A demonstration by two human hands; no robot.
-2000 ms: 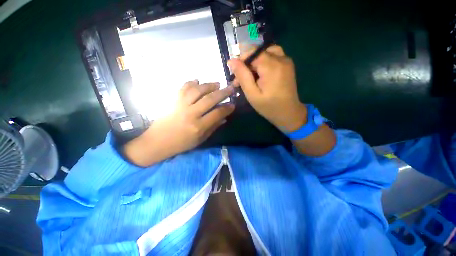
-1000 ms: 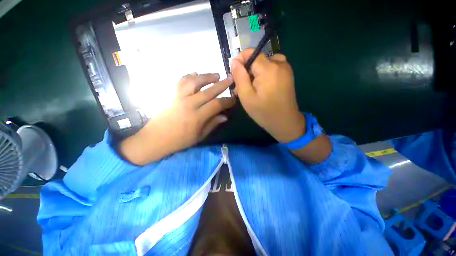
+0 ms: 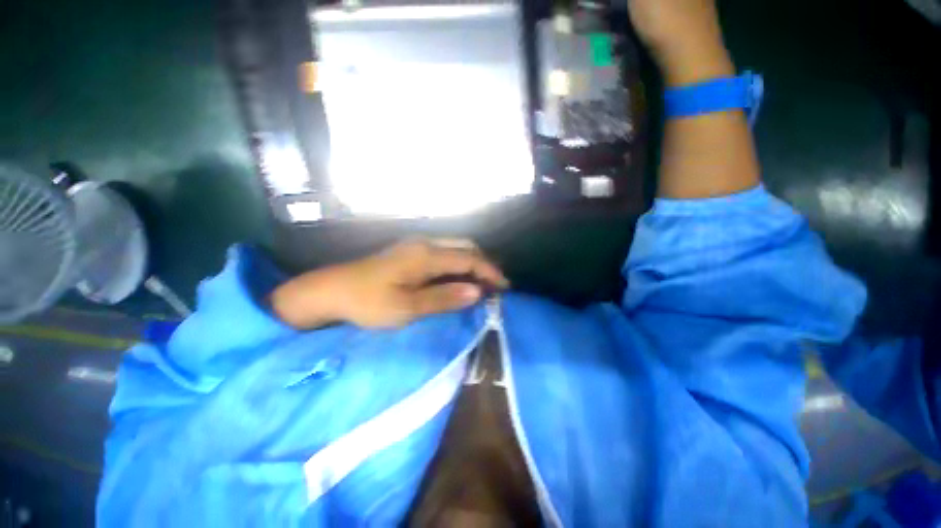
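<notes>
An open black tablet unit (image 3: 640, 144) lies on the dark-green bench, a little blurred. A bright silver panel (image 3: 428, 113) fills its middle. A circuit board (image 3: 583, 93) with a green patch (image 3: 602, 48) is at its right side, and an orange tab (image 3: 309, 76) is at the panel's left edge. My left hand (image 3: 397, 284) rests in front of my chest, below the unit and off it, fingers curled; I see nothing held in it. My right hand (image 3: 676, 29) is reached forward past the unit's right side, cut off by the top edge; its fingers and anything in them are hidden.
A white desk fan (image 3: 31, 248) stands at the left on the green bench (image 3: 784, 134), with a white cable. A blue strap (image 3: 709, 97) is on my right wrist. A blue sleeve (image 3: 896, 376) of a neighbouring person shows at the right, above blue items on the floor.
My left hand has left the panel and drawn back to my chest. My right hand has moved forward and right, off the board. The black stick is out of sight. The view has shifted.
</notes>
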